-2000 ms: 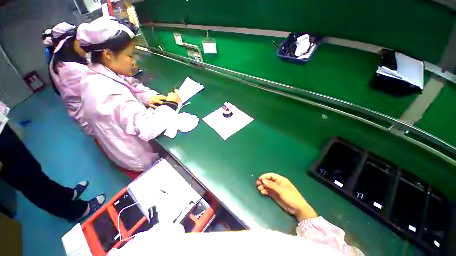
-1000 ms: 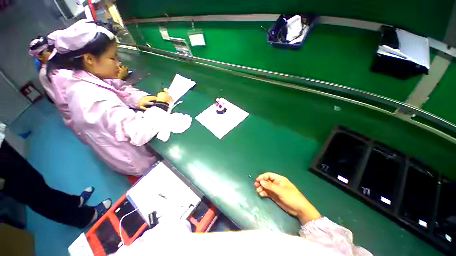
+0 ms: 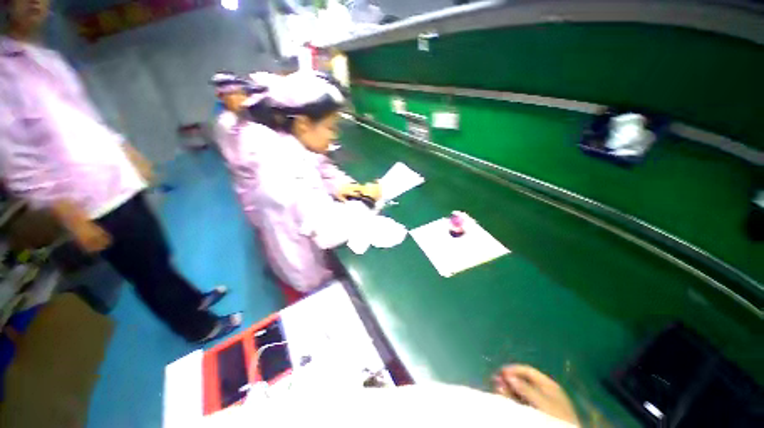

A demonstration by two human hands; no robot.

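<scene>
My right hand (image 3: 536, 391) is at the bottom edge, right of centre, over the green bench. It is blurred and partly cut off; its fingers are loosely curled and nothing shows in them. The black phone tray (image 3: 704, 386) lies to its right, cut off by the frame corner, with dark glossy units and a small white label visible. My left hand is not in view. A white overexposed shape, apparently my clothing, covers the bottom centre.
A pink and black item (image 3: 456, 224) stands on a white sheet (image 3: 461, 251). A person in pink (image 3: 289, 201) works at the bench on the left; another stands behind. A red tray (image 3: 245, 361) with dark units and white paper (image 3: 331, 326) is low left. A blue bin (image 3: 624, 138) hangs on the rail.
The view has swung left and up, so the bench items appear shifted right and down. The phone tray and my right hand are now more cut off and blurred. The standing person's upper body now shows.
</scene>
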